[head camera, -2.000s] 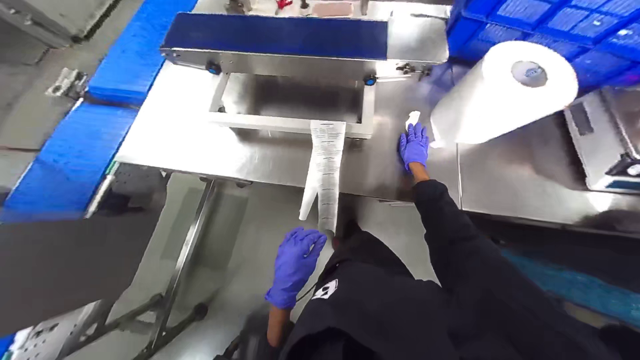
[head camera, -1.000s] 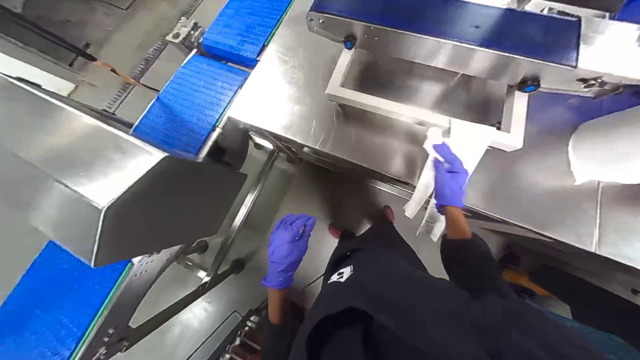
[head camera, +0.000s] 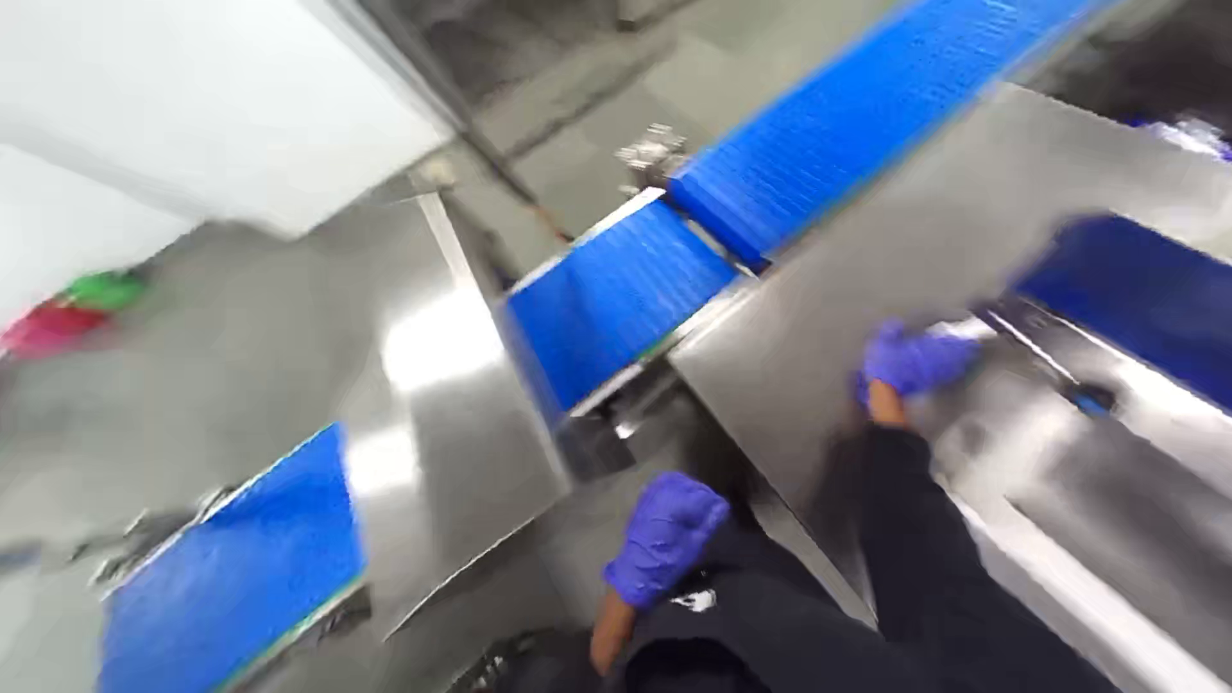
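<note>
My right hand (head camera: 914, 361), in a purple glove, is over the steel table (head camera: 818, 327), close to the near end of the small conveyor with a dark blue belt (head camera: 1136, 298). A blurred white item (head camera: 962, 329), perhaps a wipe, shows at its fingertips; whether the hand grips it is unclear. In a matching glove, my left hand (head camera: 672, 529) hangs in front of my body, off the table's edge, its fingers curled and nothing seen in them.
A bright blue conveyor belt (head camera: 828, 135) runs along the table's far side and meets a shorter blue section (head camera: 621, 298). To the left stands a steel housing (head camera: 462, 423), with another blue belt (head camera: 250, 577) beyond it. A pale frame (head camera: 1068, 587) lies at lower right.
The view has swung strongly to the left. My right hand has left the paper strips at the pale frame and is now beside the end of the dark blue conveyor.
</note>
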